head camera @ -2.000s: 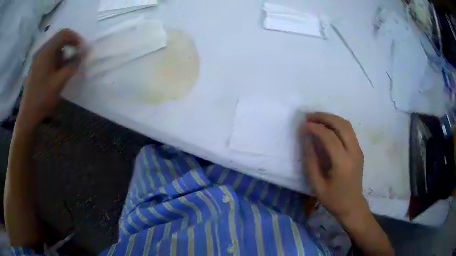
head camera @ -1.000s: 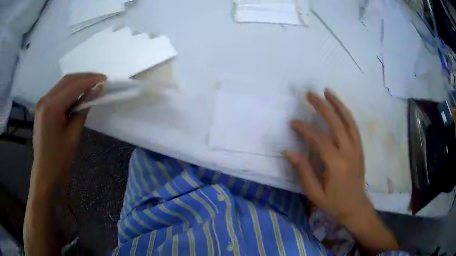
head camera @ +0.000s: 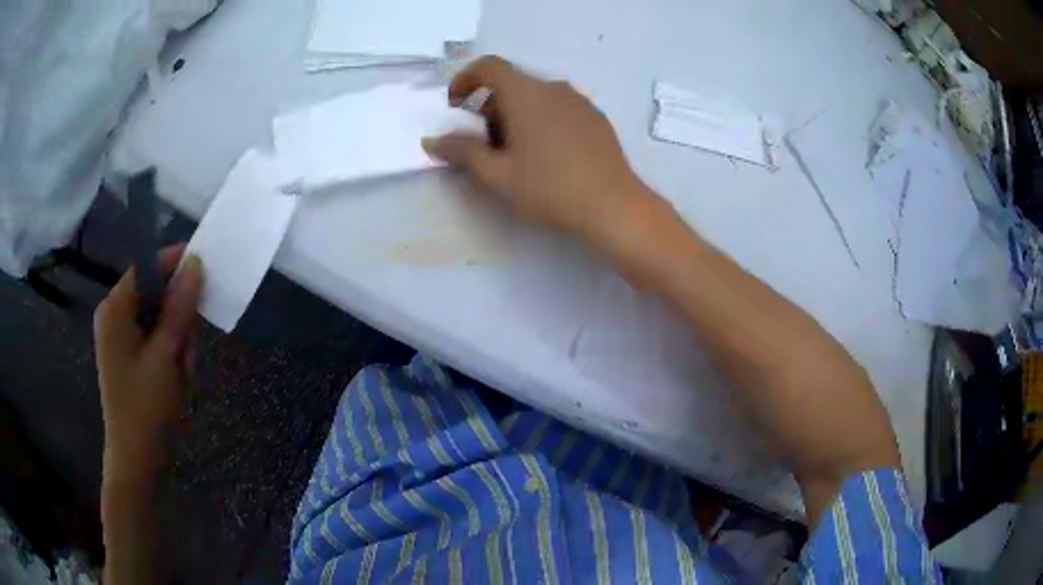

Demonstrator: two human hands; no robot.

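My left hand (head camera: 154,309) is over the table's left edge. It grips a dark narrow strip, apparently the metal pressing template (head camera: 144,229), and a flat white placket piece (head camera: 243,240) between thumb and fingers. The piece's upper corner meets a stack of white unfolded pieces (head camera: 360,139). My right hand (head camera: 549,143) reaches across to the left, thumb and fingers pinching the stack's right end. The fingertips partly hide that end. Another white stack (head camera: 395,29) lies just beyond.
A small finished stack (head camera: 709,123) lies at far centre, a thin dark line or strip (head camera: 823,200) right of it. Larger white cut pieces (head camera: 944,240) and scraps (head camera: 938,51) are at upper right. The iron (head camera: 972,423) stands at the right edge. White cloth (head camera: 69,114) bulks at upper left.
My right hand has moved from the front of the table up left to the stack. My left hand has moved lower, strip and piece now distinct. The flat piece in front is gone from its place.
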